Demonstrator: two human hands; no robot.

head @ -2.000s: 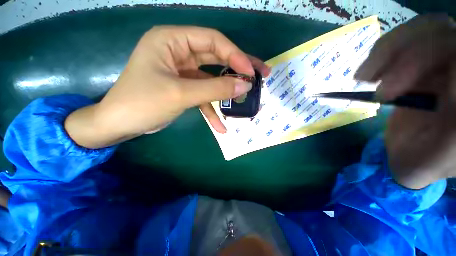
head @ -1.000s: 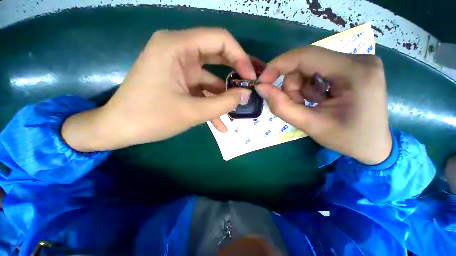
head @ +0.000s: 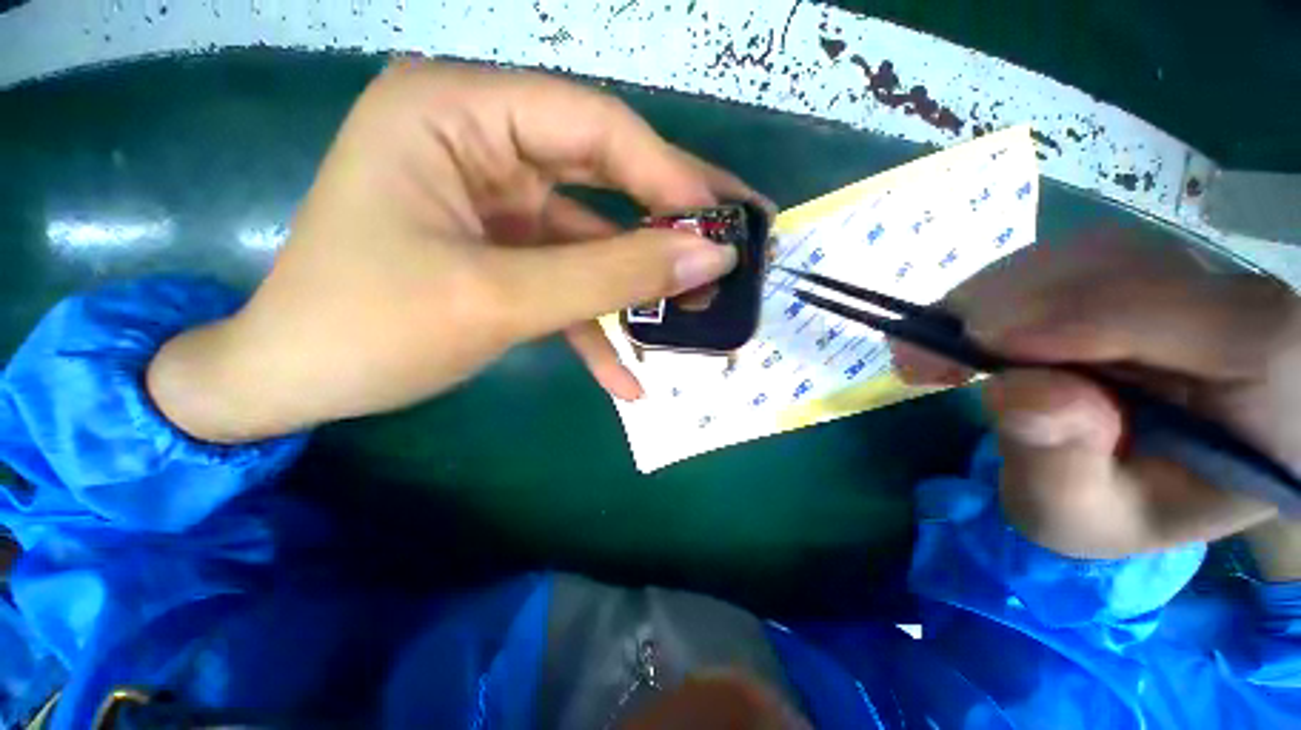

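My left hand (head: 471, 257) holds an opened smartwatch housing (head: 731, 307) between thumb and fingers, with its dark inside facing up and the thumb over its upper part. My right hand (head: 1113, 385), partly blurred, holds black tweezers (head: 956, 340). The two tweezer tips are slightly apart, just right of the housing and over the adhesive backing sheet. The white adhesive backing sheet (head: 856, 374) with blue marks and yellowish edges lies beneath the housing and tweezers. Whether the tips hold anything is too small to tell.
The glossy green bench (head: 571, 464) lies under the sheet. A chipped white strip (head: 799, 72) curves along the far side, with a dark green surface beyond it. My blue sleeves and clothing fill the near edge.
My right hand has moved right, away from the housing its fingertips touched one second ago, and the tweezers now point left at it. The sheet's right part shows again.
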